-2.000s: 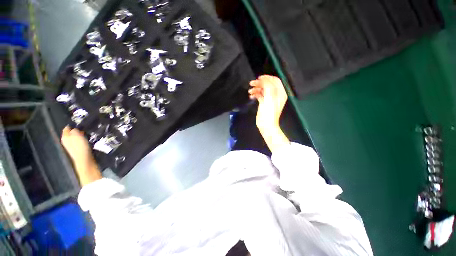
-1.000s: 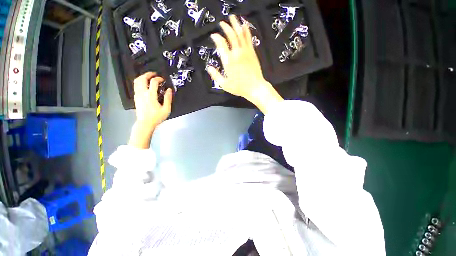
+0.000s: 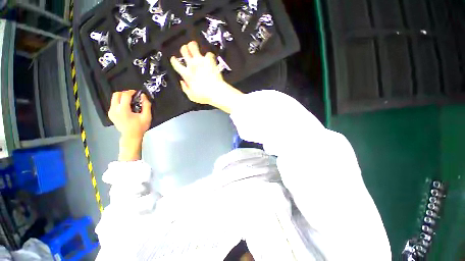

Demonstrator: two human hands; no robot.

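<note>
A black compartment tray [image 3: 168,109] lies in front of me, with clusters of silver spring clips [image 3: 217,35] in its pockets. My left hand [image 3: 130,113] is at the tray's near left corner, thumb and fingers closed around some clips. My right hand [image 3: 200,76] is over a near middle pocket, palm down, fingers bent and pointing into the tray. A bit of silver shows at its fingertips and another clip beside it; what lies under the hand is hidden, so its hold cannot be told.
On the right is a green bench [image 3: 387,153] with another black tray [image 3: 357,104] on it and a row of clips [image 3: 431,209] at the lower right. At left are a grey rack, a blue bin [image 3: 43,168], a blue stool [image 3: 71,237] and yellow-black floor tape [image 3: 81,125].
Both hands have left the tray's edges, where they were two seconds ago, and are at its near pockets. Since one second ago my right hand's fingers have bent more. The view has shifted.
</note>
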